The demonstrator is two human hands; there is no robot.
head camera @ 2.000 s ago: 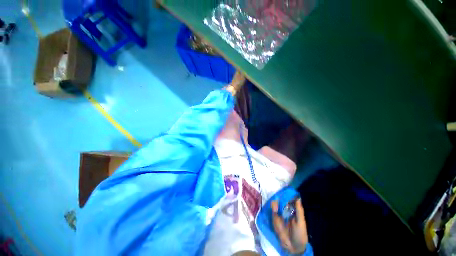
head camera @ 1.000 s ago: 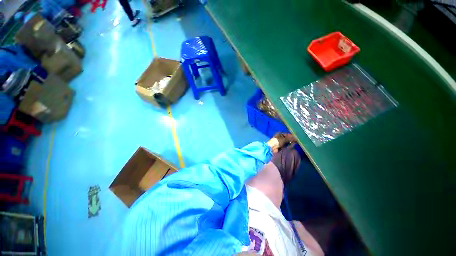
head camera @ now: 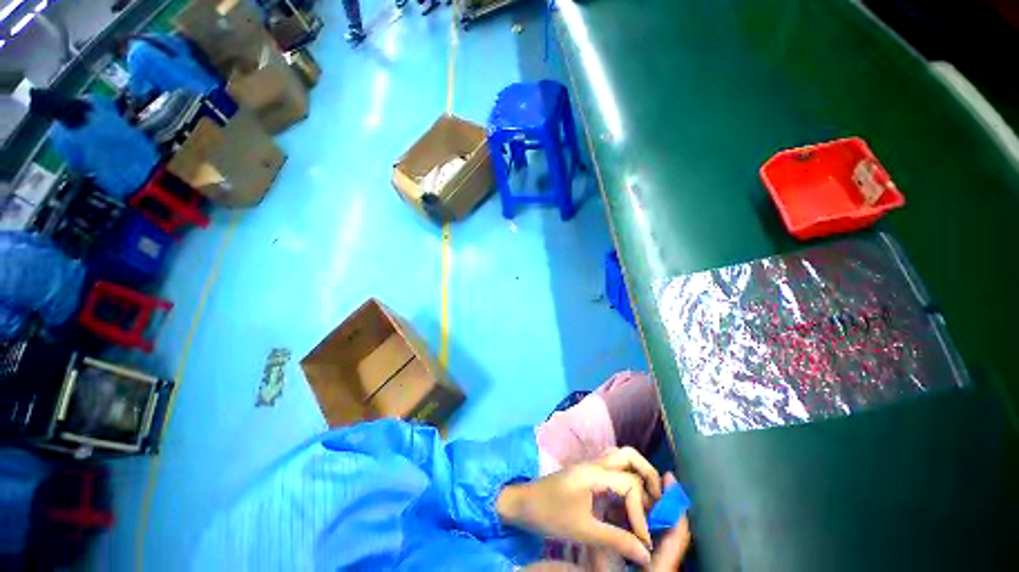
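My left hand [head camera: 587, 503] is low in the view, beside the bench edge, with its fingers bent towards my right hand. My right hand [head camera: 673, 545] shows only in part at the bottom, close to the left fingertips. A small blue patch [head camera: 669, 506] lies between the hands; whether it is a held thing or cloth I cannot tell. No component can be made out at the fingertips. A clear plastic bag [head camera: 827, 335] with many small red parts lies flat on the green bench [head camera: 737, 492]. A red open bin [head camera: 821, 196] stands just behind it.
An empty-looking carton [head camera: 380, 369], another carton [head camera: 447, 168] with white contents and a blue stool [head camera: 534, 140] stand on the floor. A blue crate [head camera: 617, 286] shows by the bench edge. Workers in blue smocks [head camera: 101, 151] and red stools [head camera: 123, 313] are at left.
My left hand has come back from the blue crate under the bench edge to beside my right hand. The view has turned, and the right hand shows again at the bottom.
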